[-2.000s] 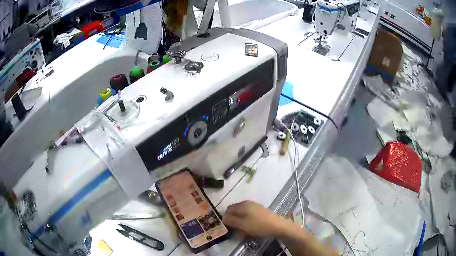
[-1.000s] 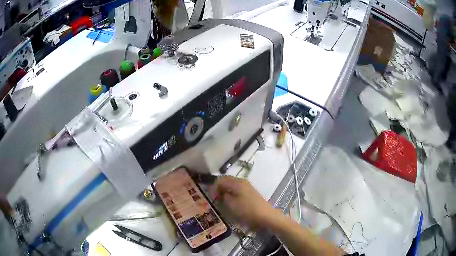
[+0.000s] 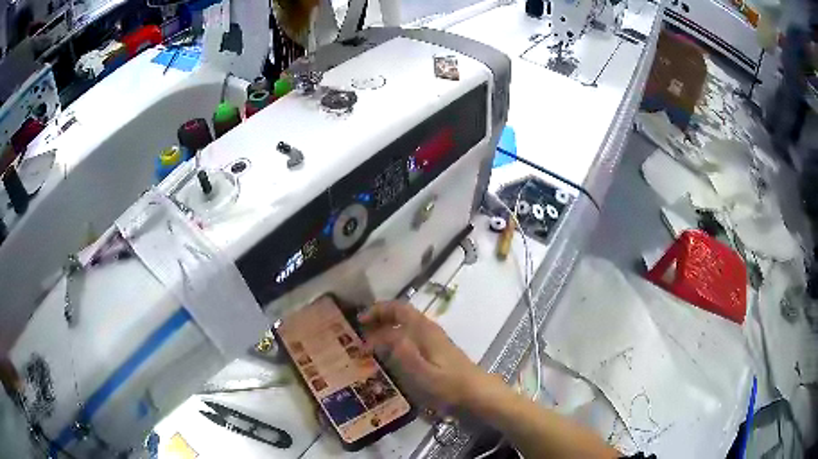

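A smartphone with a lit screen lies on the white machine table, below the sewing machine's arm. My right hand is at the phone's right edge, fingers bent and close to the screen; it holds nothing that I can see. Whether the fingertips touch the phone is unclear. Black thread snips lie left of the phone. The white sewing machine with its blue stripe and black panel stands behind the phone. My left hand is not in view.
Bobbins sit in a black tray at the table's right, by a white cable. Green, red and yellow thread cones stand behind the machine. A red plastic object is at the right, near pale fabric. Another sewing machine stands beyond.
My right hand has moved up along the phone's right edge, from its lower corner towards the upper part of the screen. The phone has stayed in place on the table.
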